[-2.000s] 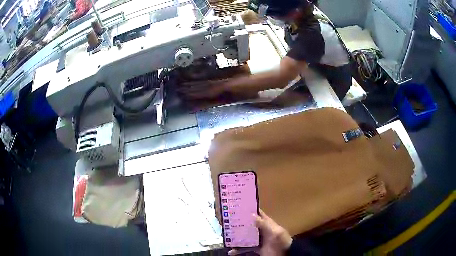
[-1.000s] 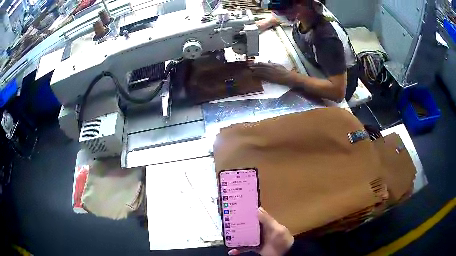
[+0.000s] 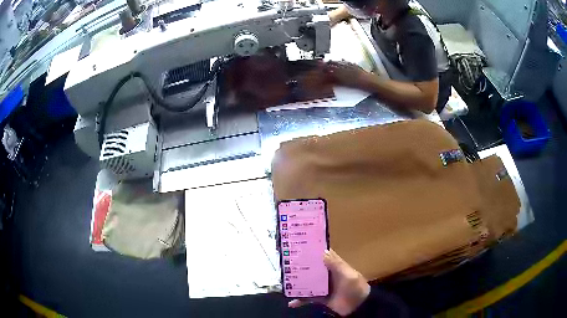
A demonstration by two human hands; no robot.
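My right hand [image 3: 345, 282] comes in from the bottom edge and is closed around a smartphone [image 3: 303, 248]. The phone is upright, with a black edge and a lit pinkish screen showing a list. Its lower right side rests against my thumb; most of my fingers are hidden behind it. My left hand is not in view. Behind the phone lies a stack of large tan-brown bag panels [image 3: 385, 186], with a small dark label [image 3: 451, 157] on the top one.
A seated person [image 3: 407, 62] has a blurred hand at a dark brown panel [image 3: 267, 84] under the white sewing machine arm [image 3: 186, 46]. A vented box [image 3: 127, 149] and beige canvas pieces [image 3: 142, 220] are at left. A blue crate [image 3: 526, 129] stands on the floor at right.
The list on the phone screen has shifted. The seated person's arm has drawn back to the right from across the machine bed, showing the dark brown panel. My view has moved slightly.
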